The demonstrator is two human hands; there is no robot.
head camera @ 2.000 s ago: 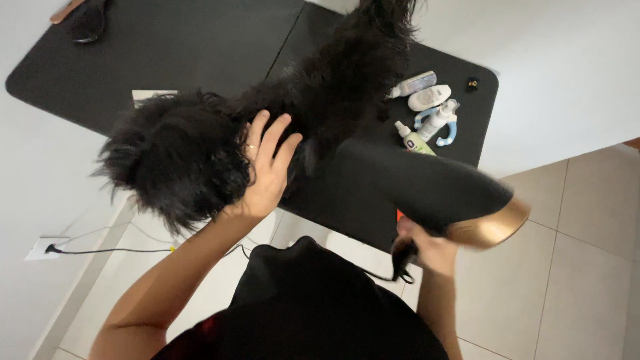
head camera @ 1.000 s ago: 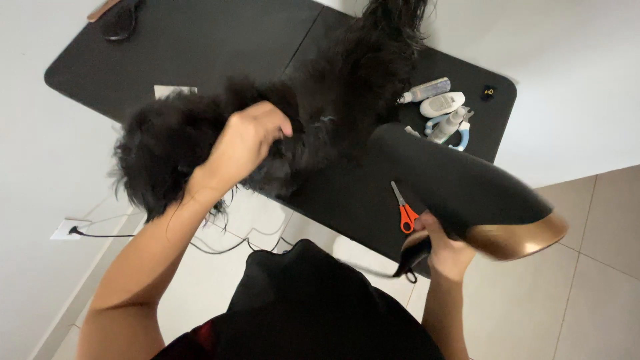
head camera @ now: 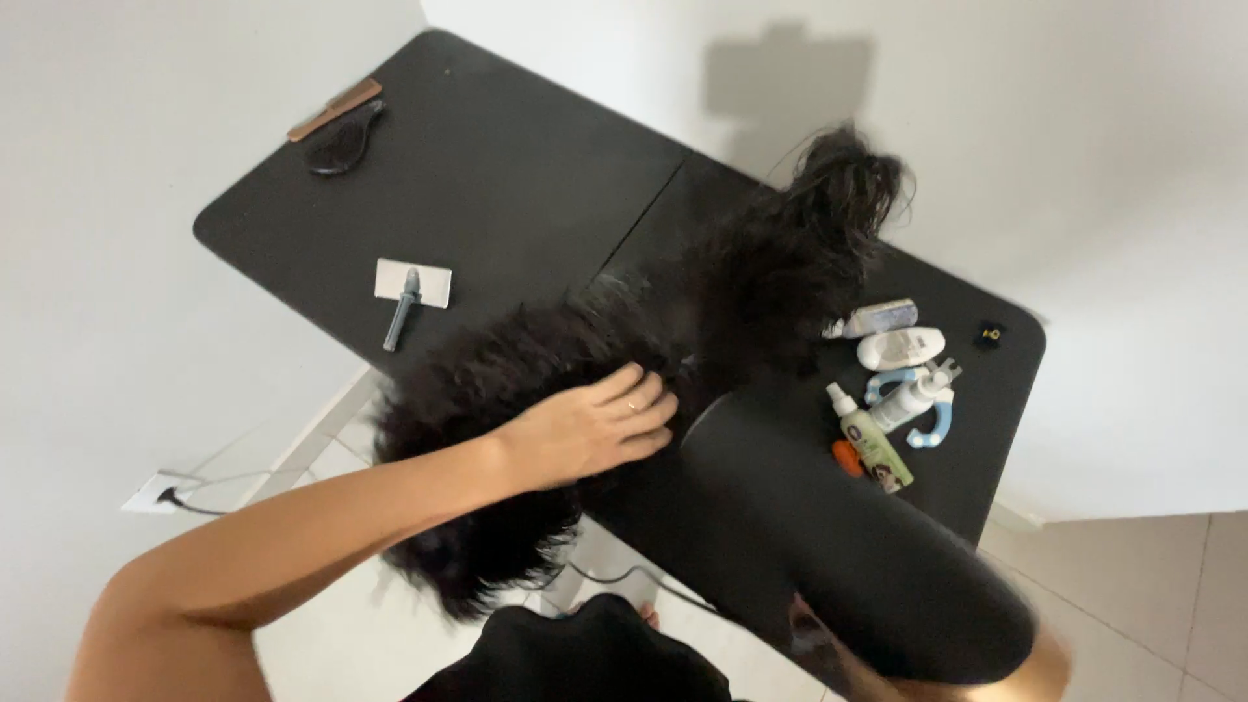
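A long-haired black dog [head camera: 546, 361] lies or stands across a black folding table [head camera: 507, 166], its tail toward the upper right. My left hand [head camera: 609, 419] rests on the fur of its side, fingers slightly spread. A black hair dryer [head camera: 858, 546] with a gold-coloured rear end reaches up from the lower right, its nozzle beside the dog and close to my left fingertips. My right hand [head camera: 829, 643] is blurred and mostly hidden at the dryer's handle, gripping it.
Several bottles [head camera: 873, 448] and a light blue curved object [head camera: 941, 419] lie at the table's right. A slicker brush [head camera: 412, 283], a dark hairbrush [head camera: 341, 141] and a brown comb [head camera: 336, 109] lie at the left. A plug sits in a wall outlet [head camera: 151, 492]; a cable [head camera: 663, 585] hangs near the table's edge.
My left hand has shifted along the dog's fur, and its fingers, curled one second ago, are more extended. The dryer remains in my right hand. The view has shifted, showing the slicker brush fully.
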